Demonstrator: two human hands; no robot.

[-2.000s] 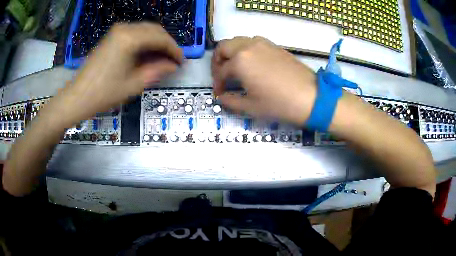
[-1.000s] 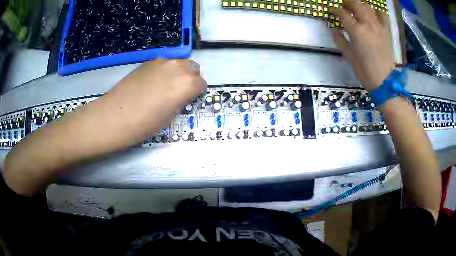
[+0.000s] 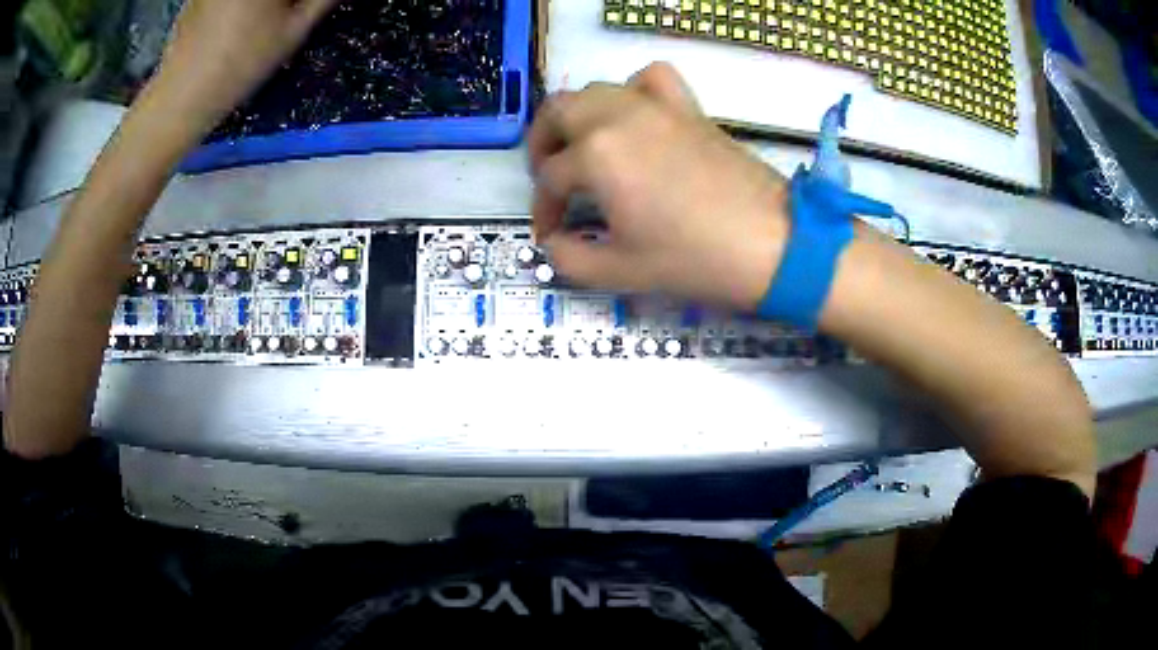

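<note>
A circuit board panel point(image 3: 480, 340) lies in the line in front of me, with blue parts and round-topped parts on it. My right hand point(image 3: 635, 178), with a blue strap point(image 3: 813, 254) on the wrist, is over its back edge with fingers curled. A dark spot shows between the fingers; whether it is a held part is unclear. My left hand point(image 3: 248, 45) is over the blue bin point(image 3: 368, 140) of black leaded parts, cut off by the top edge; its fingertips are unclear. Yellow transformers point(image 3: 813, 38) stand in rows on a white board point(image 3: 762, 95).
Another panel point(image 3: 292, 340) with yellow-topped parts lies left, past a dark gap point(image 3: 391, 298). More panels point(image 3: 1118, 311) lie right. The pale front rail point(image 3: 508, 419) runs across. A dark pad point(image 3: 696, 495), a blue coiled cord point(image 3: 819, 502) and a clear bag point(image 3: 1098, 140) also show.
My left hand has moved from the panel up to the blue bin. My right hand has moved from the transformer board left and down to the panel. The view and panels have shifted.
</note>
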